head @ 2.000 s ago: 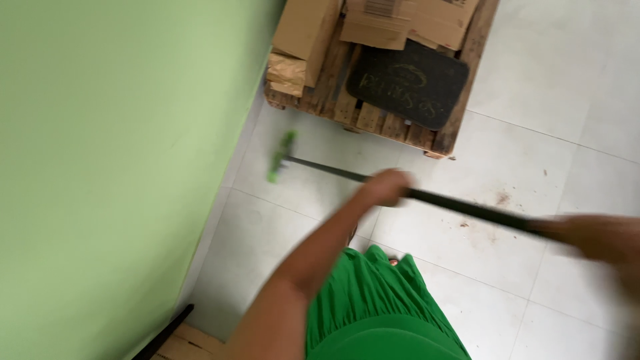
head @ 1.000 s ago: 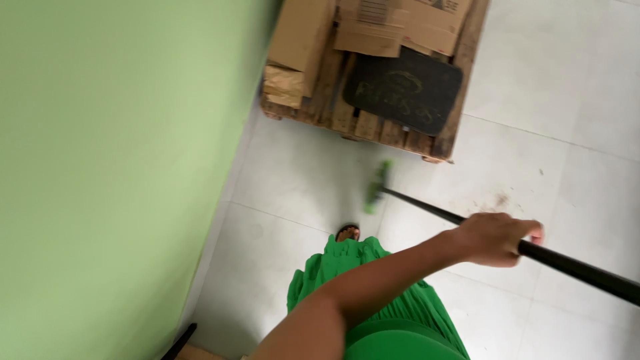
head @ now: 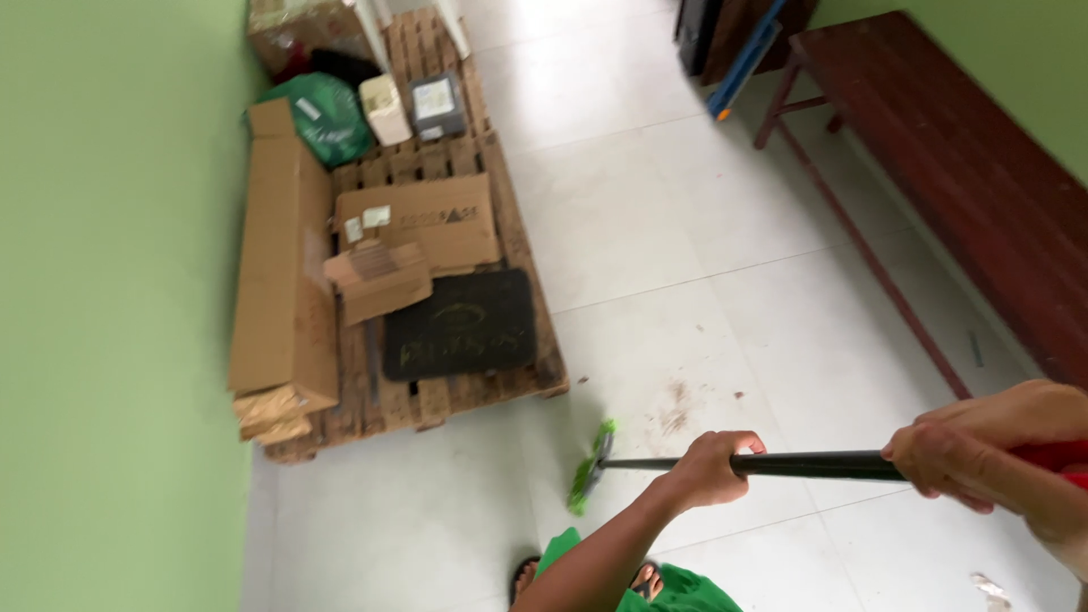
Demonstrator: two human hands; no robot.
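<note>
A push broom with green bristles (head: 592,467) rests on the pale tiled floor, just off the near corner of a wooden pallet. Its long black handle (head: 820,465) runs to the right across the view. My left hand (head: 712,467) is wrapped around the handle at mid-length. Farther up, near the right edge, my right hand (head: 960,446) grips the same handle, with something red beside its wrist. A patch of brown dirt (head: 676,406) lies on the floor beyond the broom head, with small crumbs around it.
The wooden pallet (head: 544,340) along the green wall bears cardboard boxes (head: 276,280), a black mat (head: 463,327) and a green bag (head: 327,119). A dark red bench (head: 952,153) stands at the right. Some whitish litter (head: 990,586) lies at the lower right.
The broom head went from near the wall, below the pallet, to the right, beyond the pallet's near corner. The view has shifted and now takes in the bench.
</note>
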